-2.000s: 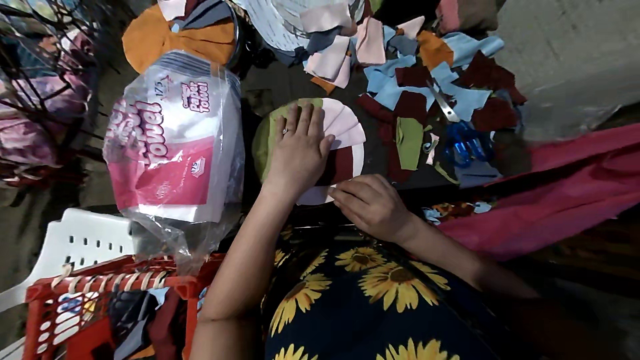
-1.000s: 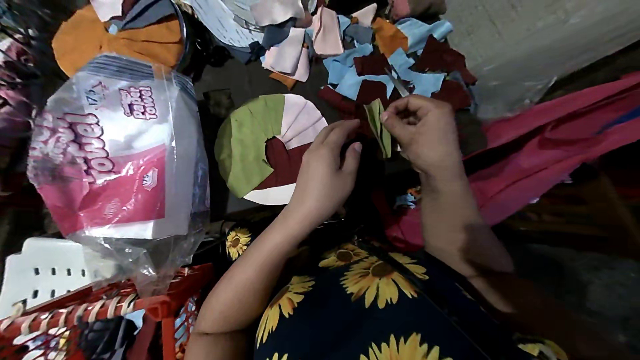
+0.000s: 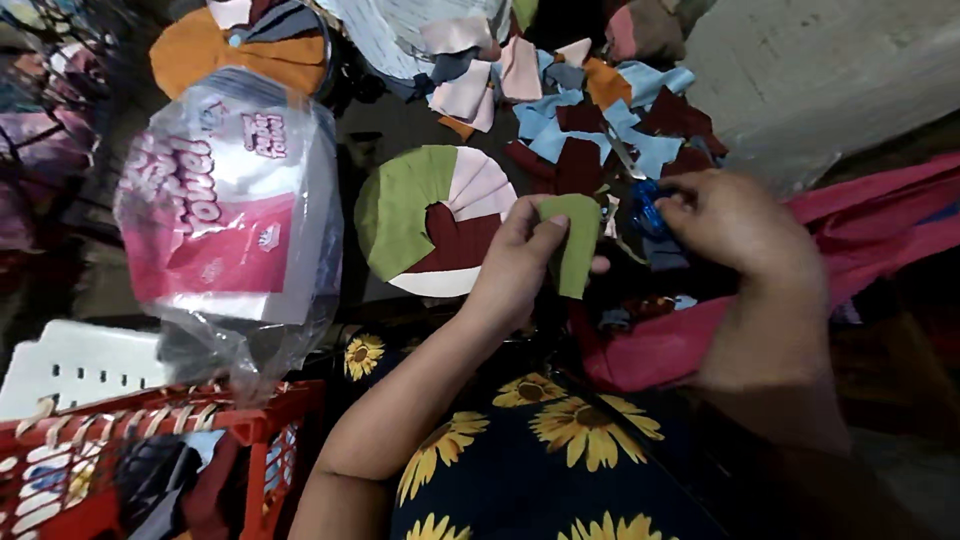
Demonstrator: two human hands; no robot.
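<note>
My left hand (image 3: 525,259) pinches a green fabric piece (image 3: 576,251) just right of a round patchwork (image 3: 409,199) of pleated green, pale pink and dark red cloth on a white round base. My right hand (image 3: 712,217) is at the blue handles of a pair of scissors (image 3: 646,206), its fingers touching them; whether it grips them is hard to tell. The metal blades point up and left over the cloth scraps. Dark red and light blue fabric scraps (image 3: 551,142) lie above my left hand.
A clear plastic bag with pink print (image 3: 217,247) stands left of the patchwork. Behind it is an orange round piece (image 3: 195,52). A red plastic basket (image 3: 259,450) with cloth is at lower left, near a white perforated plastic item (image 3: 82,360). Pink cloth (image 3: 675,349) drapes at right.
My left hand has left the patchwork and now holds the green piece. Over the last second, my right hand has moved from the green piece to the scissors.
</note>
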